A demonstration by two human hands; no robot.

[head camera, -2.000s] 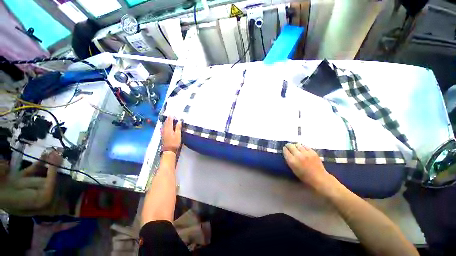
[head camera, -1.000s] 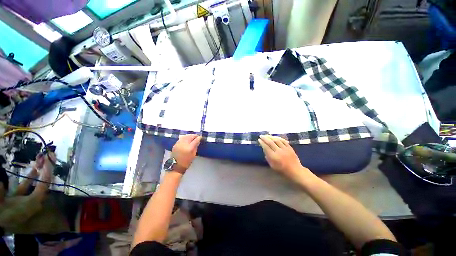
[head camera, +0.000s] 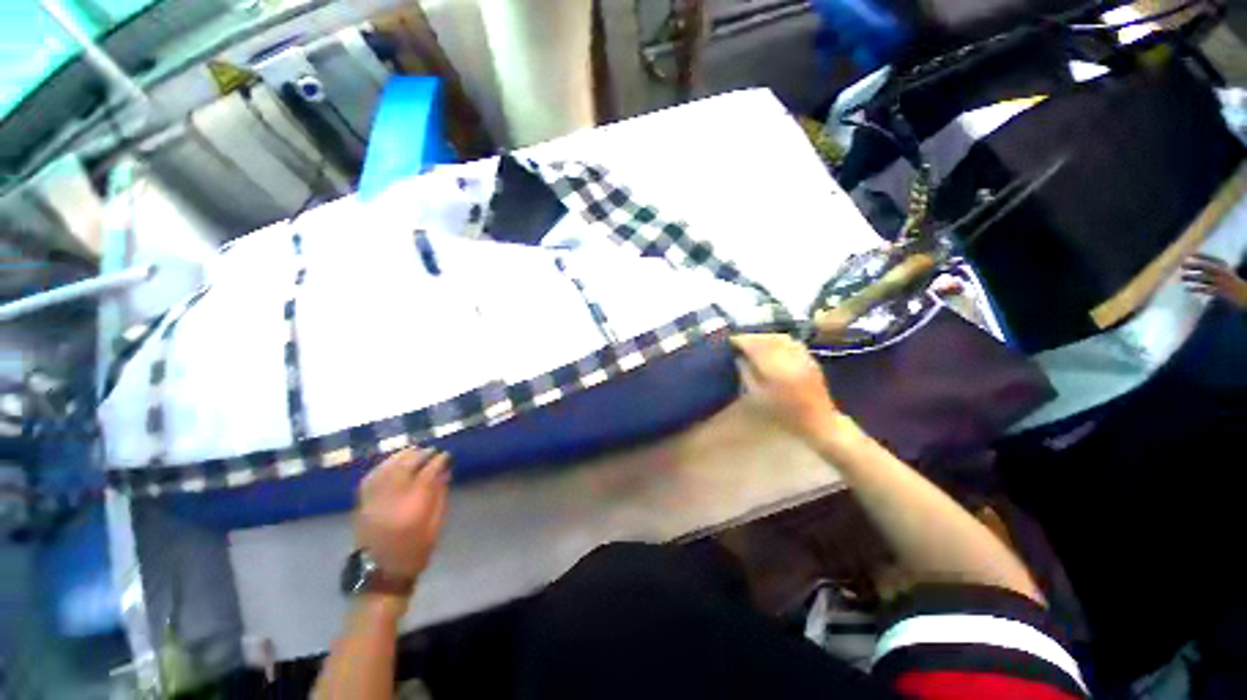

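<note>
The checked garment (head camera: 397,321) lies white inner side up over the dark blue padded board (head camera: 588,417). Its black-and-white checked front edge (head camera: 499,397) runs along the near side. My left hand (head camera: 401,513), with a watch on the wrist, holds the edge left of centre, with curled fingers; the fingertips are slightly blurred. My right hand (head camera: 786,376) pinches the edge near its right end. A dark piece (head camera: 523,205) and a checked strip (head camera: 656,235) lie at the garment's upper part. The steam iron (head camera: 875,294) is parked to the right, beyond my right hand.
The iron rests by a dark brown-purple pad (head camera: 944,376). A bright blue upright piece (head camera: 401,134) stands behind the white table (head camera: 698,151). At right is a dark-covered table (head camera: 1094,205), with another person's hand (head camera: 1210,278) at its edge.
The view has swung right, showing more of the iron and the neighbouring table. My hands have moved apart along the checked edge, the right one to near its right end.
</note>
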